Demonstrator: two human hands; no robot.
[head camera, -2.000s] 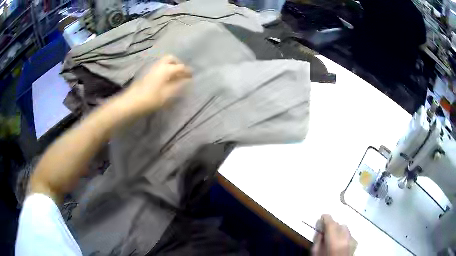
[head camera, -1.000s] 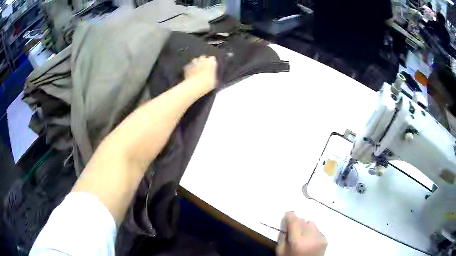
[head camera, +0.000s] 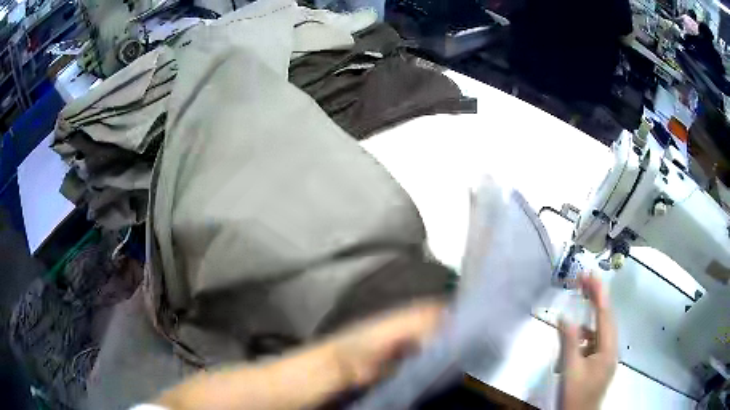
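A large grey-khaki panel (head camera: 280, 176) lies in folds over the left side of the table and hangs over its front edge. A dark brown panel (head camera: 400, 88) shows behind it. My left hand (head camera: 400, 332) is blurred at the lower middle and appears closed on a blurred pale grey cloth (head camera: 496, 272), which partly hides it. This cloth stands up in front of the machine bed. My right hand (head camera: 588, 344) is at the lower right, with fingers raised and apart near the presser foot (head camera: 568, 268). A small dark spot shows between its fingers; I cannot tell if it holds a tool.
A white sewing machine (head camera: 680, 208) stands at the right on the white table (head camera: 512, 136). Another machine (head camera: 120, 40) is at the back left. Heaped dark cloth (head camera: 60, 320) lies low at the left. A person in dark clothes (head camera: 568, 48) is beyond the table.
My left hand has come from the brown panel toward the lower middle, with pale cloth now at it. The grey-khaki panel has spread over the brown. My right hand has moved right and its fingers have spread.
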